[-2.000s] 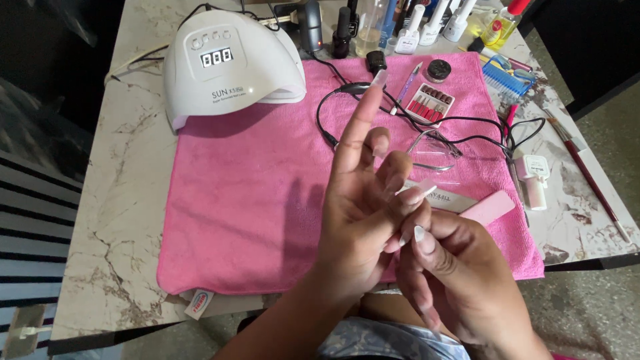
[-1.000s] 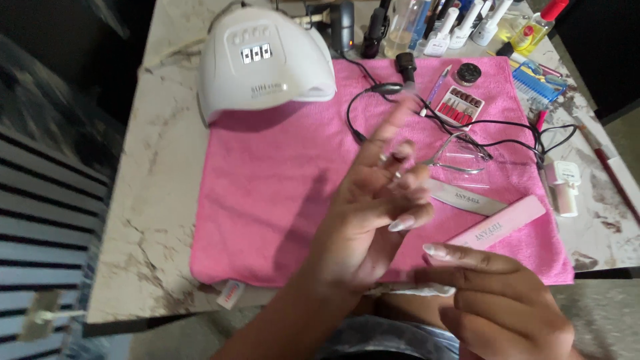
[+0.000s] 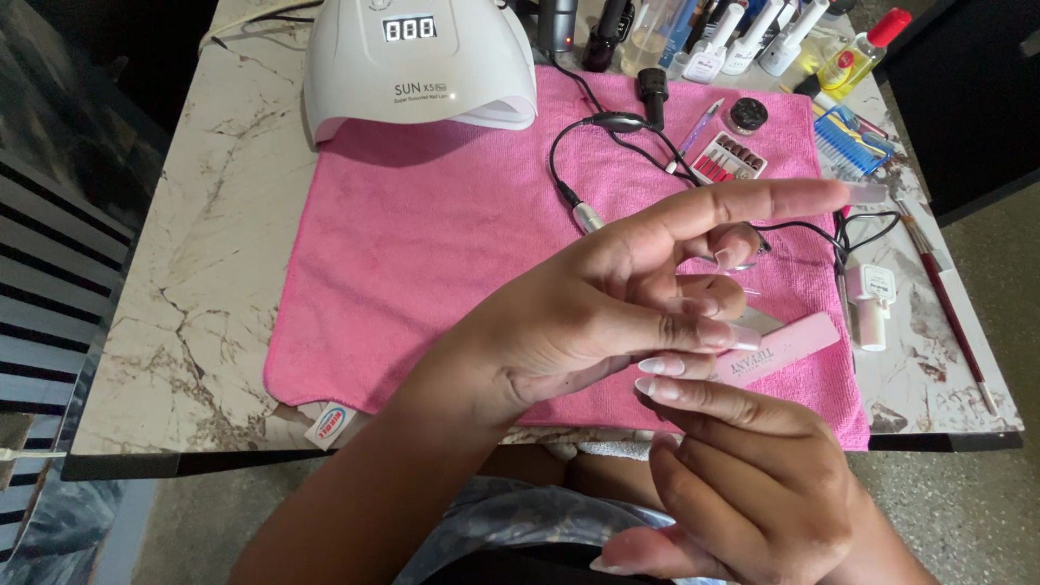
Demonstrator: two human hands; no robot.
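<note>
My left hand (image 3: 617,301) is raised over the pink towel (image 3: 406,276), its index finger stretched to the right with a long translucent nail tip on it. Its other fingers are curled and hold no object that I can see. Just below, my right hand (image 3: 756,479) has its fingertips close to the left hand's lowest fingertip; whether they touch I cannot tell. Nothing shows between the right thumb and fingers, which are apart. Behind the left fingertips lie a pink nail file (image 3: 780,349) and, partly hidden, a grey one (image 3: 756,318).
A white nail lamp (image 3: 422,65) stands at the back left. Nail polish bottles (image 3: 715,45) line the back edge. A drill bit case (image 3: 729,158), a small jar (image 3: 747,115), black cable (image 3: 619,122), blue brush (image 3: 853,140), white bottle (image 3: 873,305) and paintbrush (image 3: 946,305) lie at the right.
The left index finger has swung from pointing up and away to pointing right. The right hand, at the left fingers two seconds ago, came apart from them and is now close below them.
</note>
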